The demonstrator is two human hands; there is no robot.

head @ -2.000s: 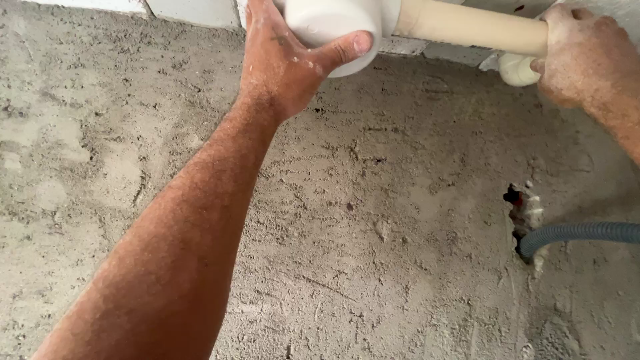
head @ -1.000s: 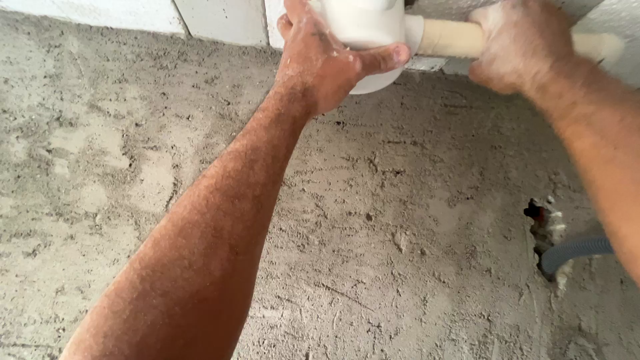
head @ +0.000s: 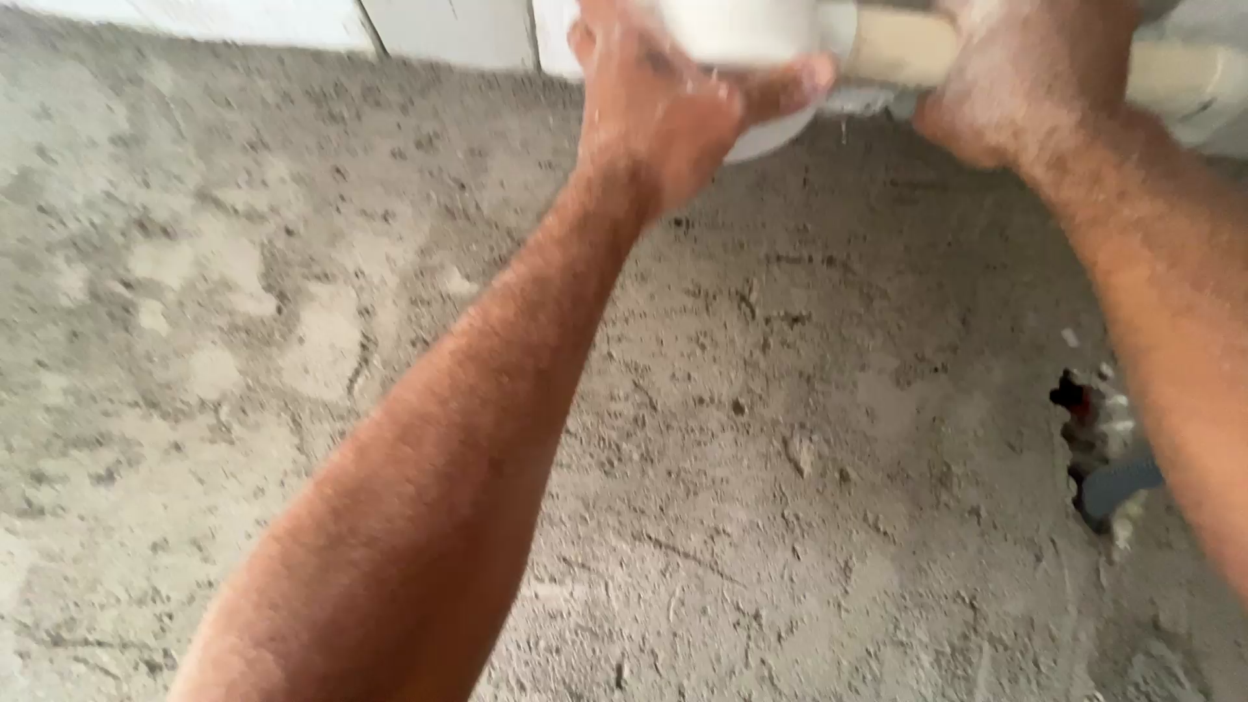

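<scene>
A round white plastic fitting [head: 746, 34] is at the top of the view, cut off by the frame edge. My left hand [head: 673, 102] grips it from below, the thumb stretched across its side; the hand is blurred. A cream plastic pipe [head: 902, 47] runs from the fitting to the right. Around this pipe my right hand [head: 1033, 73] is closed, whitish residue on its skin. Past the hand the pipe continues to an end or joint at the right edge. The fingertips of both hands are partly hidden.
Behind everything lies a rough grey cement surface [head: 731, 409]. White tiles [head: 448, 29] border it along the top. At the right, a grey corrugated conduit [head: 1121, 483] comes out of a ragged hole [head: 1082, 419], partly covered by my right forearm.
My right hand has moved left along the cream pipe, from near its far end toward the round fitting. My left hand stays on the fitting. The view has shifted somewhat.
</scene>
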